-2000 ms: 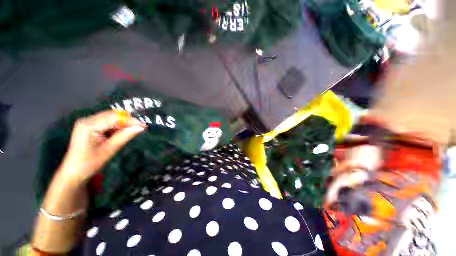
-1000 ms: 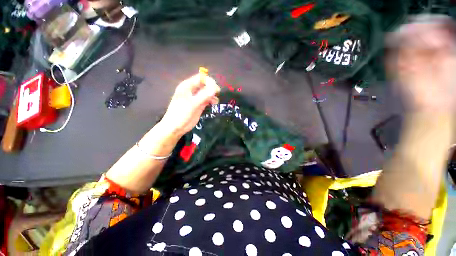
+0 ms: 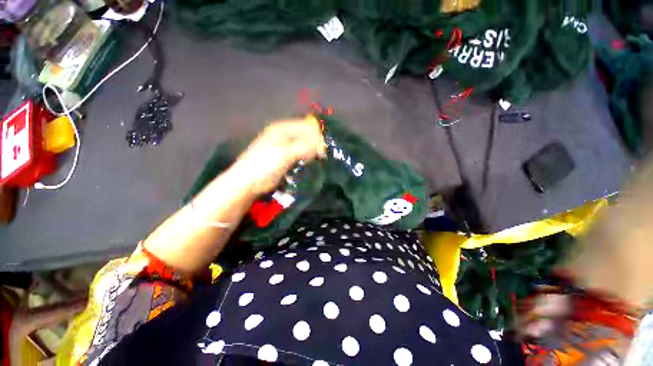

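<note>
A fluffy dark green garment lies over the lap and table edge. It bears partly hidden white lettering, a snowman with a red hat and a red-and-white patch. My left hand is over its upper part, blurred, fingers closed on the cloth beside the lettering, with a yellow-orange cap at a fingertip. A blurred patch of skin at the right edge, seemingly my right hand, is cut off; its fingers do not show. No needle can be made out.
Green garments are heaped along the back. Black beads, a red-and-white box and a white cable are at left. A flat black object is at right. A yellow sack with green garments is beside the lap.
My right arm, raised at the upper right a second ago, is now lower and mostly out of the picture. My left hand is slightly lower, closer against the garment. The view has shifted.
</note>
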